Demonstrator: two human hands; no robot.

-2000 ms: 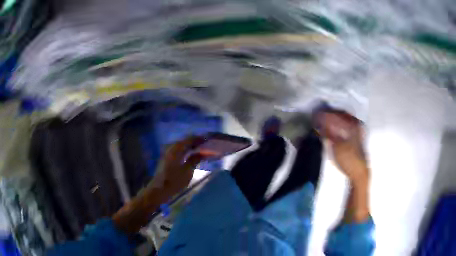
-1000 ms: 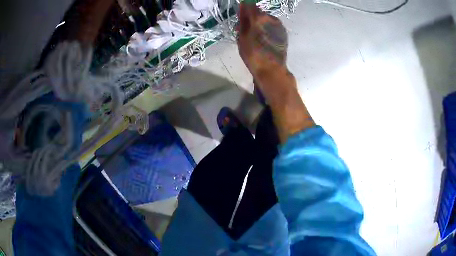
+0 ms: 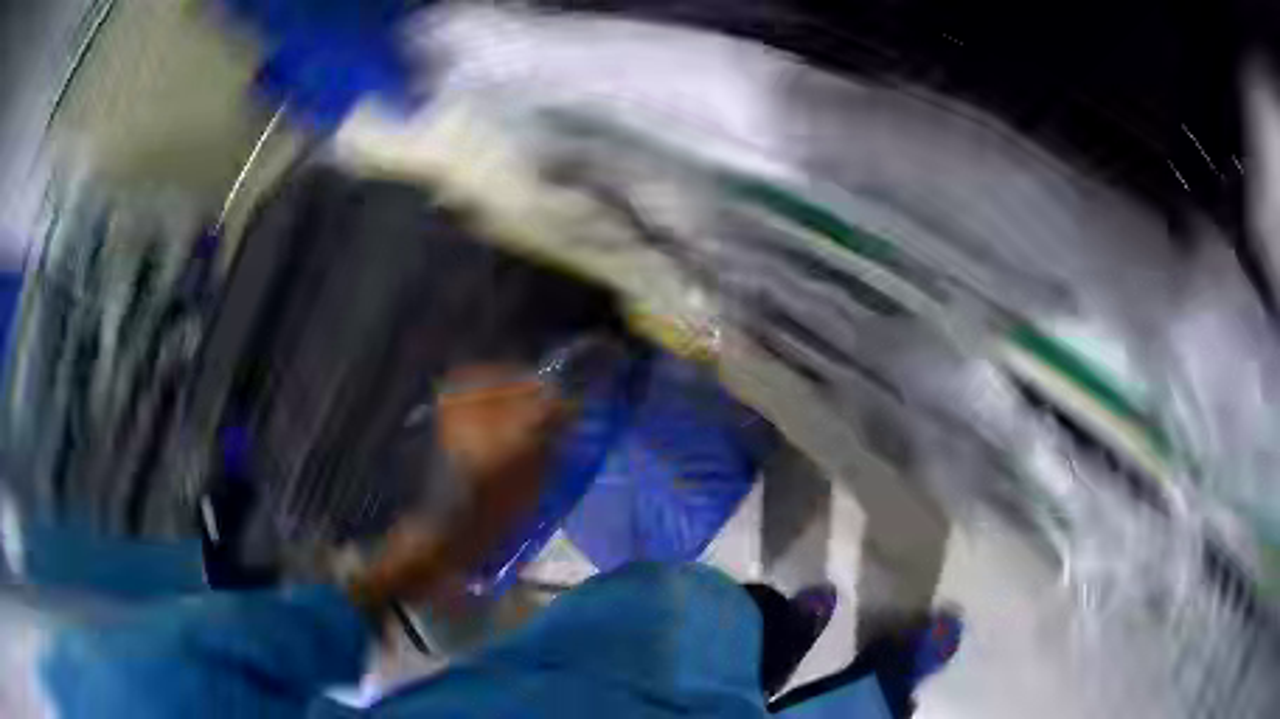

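The picture is strongly blurred. What looks like my left hand (image 3: pixel 491 414) is over the near edge of the black trays (image 3: pixel 316 330), left of the middle. Its fingers and anything in them cannot be made out. A blue sleeve shows at the lower left. My right hand cannot be picked out anywhere in the picture. No phone can be made out.
The rack (image 3: pixel 898 302) with green-and-white edge strips and blurred white cables runs from upper middle to lower right. A blue patterned square (image 3: pixel 660 478) lies beside the trays. My shoes are on the pale floor (image 3: pixel 1011 653). A blue object (image 3: pixel 330 56) is at the upper left.
The view has swung from the cables and floor to the black trays on the left. My right hand, earlier raised at the rack, no longer shows clearly. The blurred hand is now over the trays.
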